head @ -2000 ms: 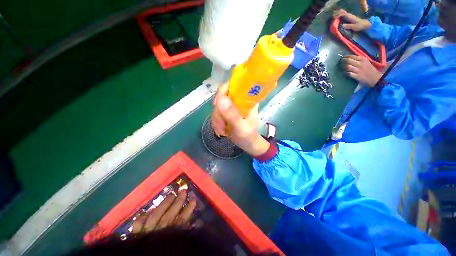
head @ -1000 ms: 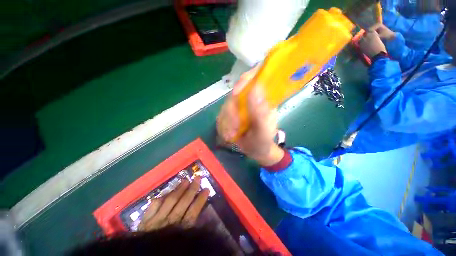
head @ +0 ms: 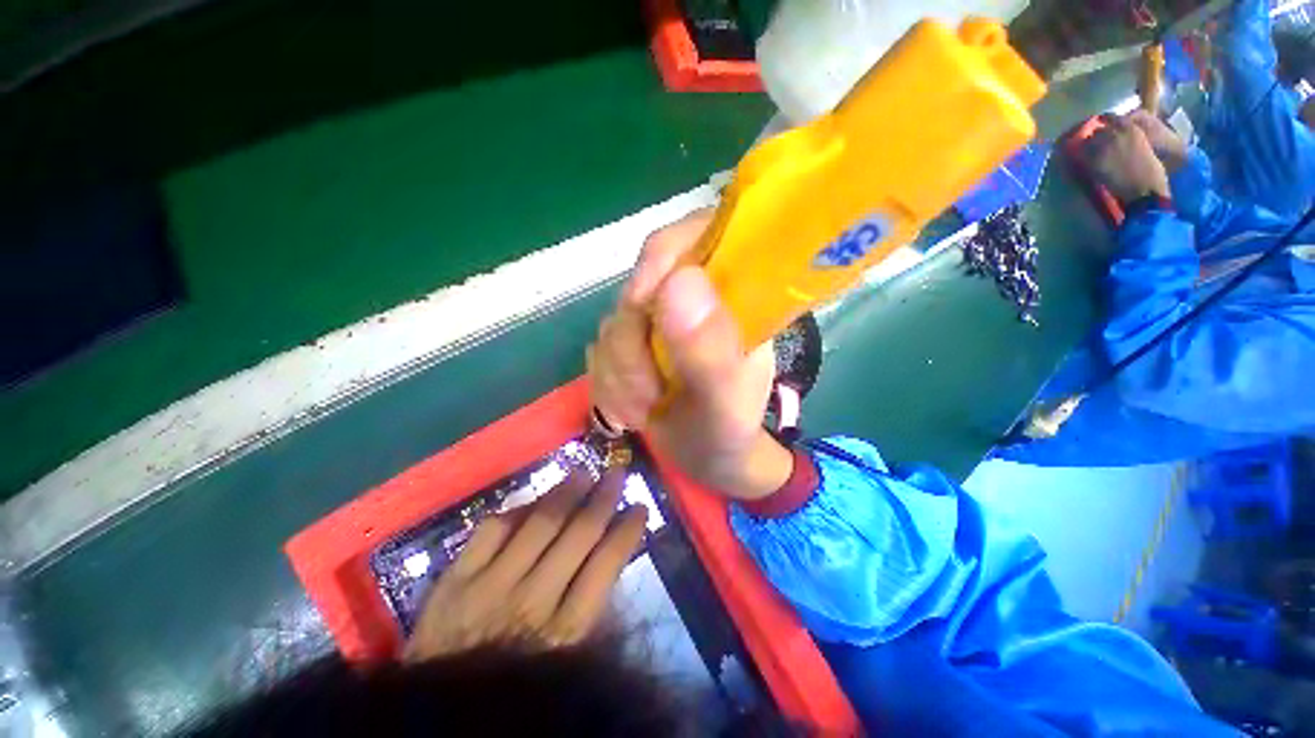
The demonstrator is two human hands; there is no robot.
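Observation:
My right hand [head: 700, 368] is closed around the yellow electric screwdriver [head: 858, 180], tilted with its nose down at the top corner of the open tablet. The nose and bit are mostly hidden by my fingers. The tablet [head: 671, 598] lies in a red frame [head: 462, 469], with shiny parts along its upper end. My left hand [head: 527, 570] lies flat over the tablet with fingers extended towards that corner; its fingertips touch the parts area. Its wrist is hidden by a dark blurred shape at the bottom edge.
A dark round screw dish [head: 798, 350] is partly behind my right hand. A white wrapped post [head: 829, 58] stands behind the screwdriver. A heap of small metal parts [head: 1005, 260] lies by a blue bin [head: 1010, 183]. Another worker's hands [head: 1132, 156] are at right. A pale rail [head: 346, 346] borders the bench.
My right hand has brought the screwdriver from over the screw dish to the tablet's top corner. My left hand stays on the tablet. The whole view has shifted.

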